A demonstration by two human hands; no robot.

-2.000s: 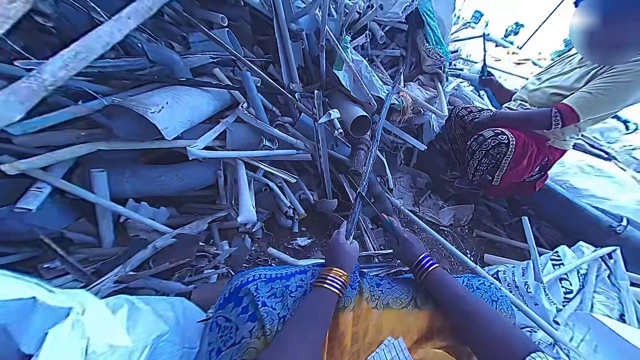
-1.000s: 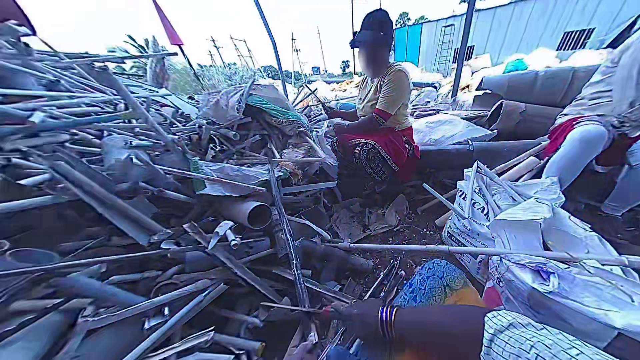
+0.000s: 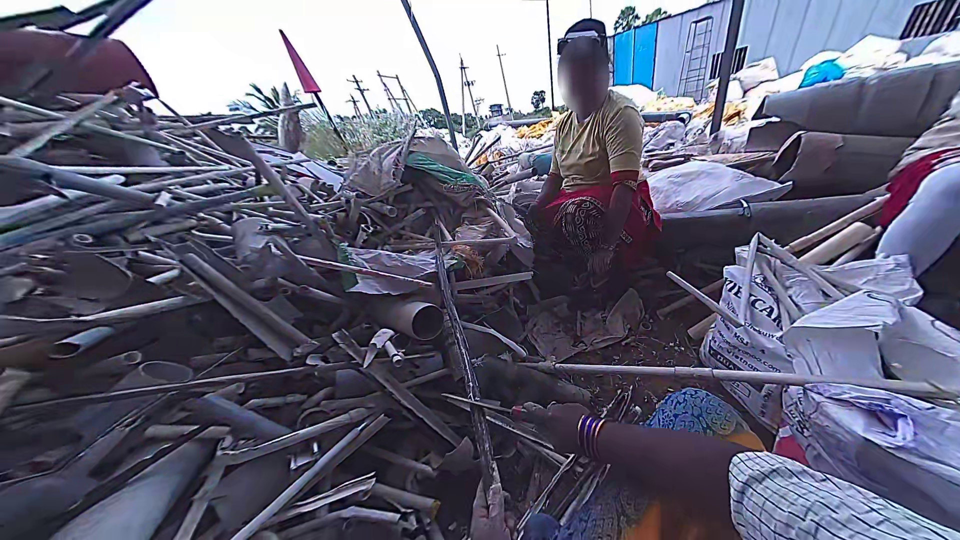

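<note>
My left hand [image 3: 491,513], at the bottom edge, grips the lower end of a long dark strip [image 3: 463,352] that slants up and away over the scrap. My right hand [image 3: 553,426], with bangles at the wrist, is closed around a thin pointed tool or stick [image 3: 480,403], whose tip crosses close to the strip; its kind cannot be told. Thin strips [image 3: 596,480] lie below my right hand, by my patterned blue cloth [image 3: 694,412].
Scrap plastic pipes [image 3: 262,300] are heaped on the left and ahead. A person [image 3: 600,150] sits beyond the heap. White sacks [image 3: 750,337] with pipe pieces stand at the right, and a long pale pole [image 3: 712,373] lies across in front. Another person's leg [image 3: 922,217] shows at the right edge.
The view has risen and swung since the earliest frame, bringing the seated person fully in. My hands stay at the dark strip. The seated person's arms have lowered since one second ago.
</note>
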